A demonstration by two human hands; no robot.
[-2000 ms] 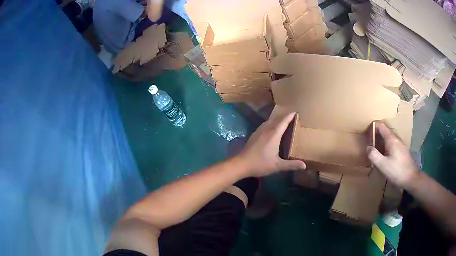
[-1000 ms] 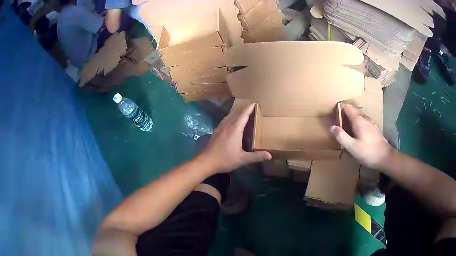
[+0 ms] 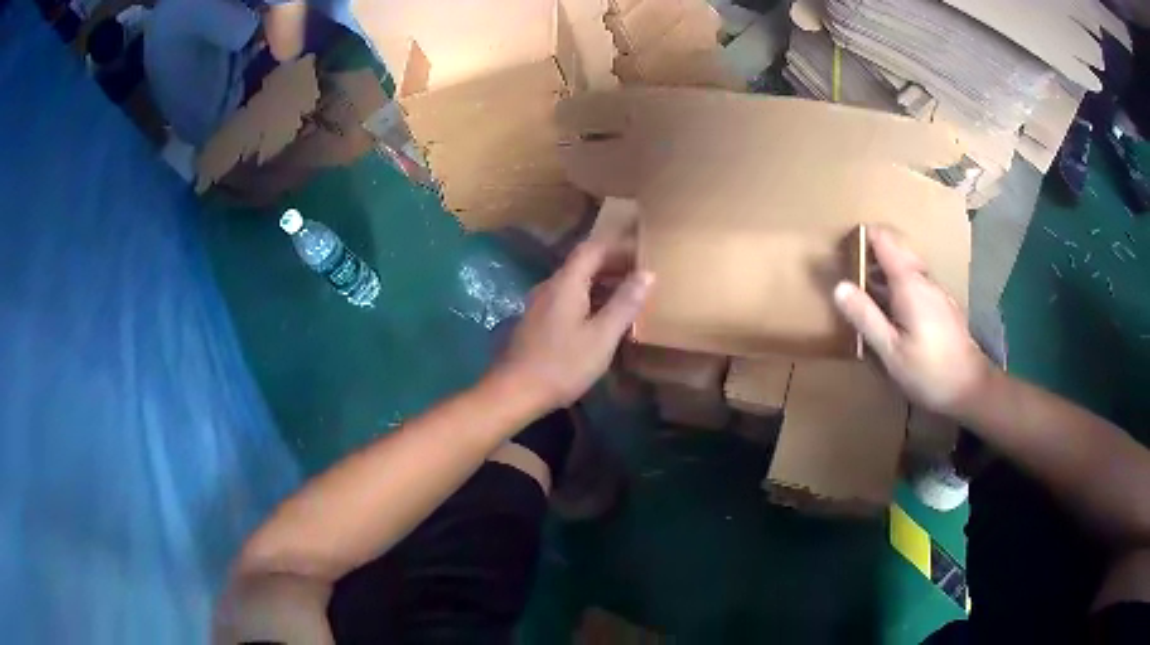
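A brown cardboard box [image 3: 757, 284] is held between my two hands in front of me, over the work pile of blanks [image 3: 835, 441]. Its lid panel stands open behind, with a rounded flap at the left. My left hand [image 3: 574, 321] holds the box's left end, thumb on the near left edge. My right hand [image 3: 918, 325] grips the upright right side wall between thumb and fingers. The inner corners are blurred, and the left side wall cannot be made out clearly.
A stack of formed boxes [image 3: 492, 139] stands beyond, bundled blanks [image 3: 933, 63] at upper right. A water bottle [image 3: 331, 260] lies on the green floor at left, near a blue sheet [image 3: 114, 353]. A person [image 3: 202, 63] sits at upper left beside cardboard. Yellow-black tape [image 3: 911, 542] is at lower right.
The view has turned right since the oldest frame. Since one second ago, the box between my hands has shifted and tilted, and its inside looks flatter. Both hands stay on it.
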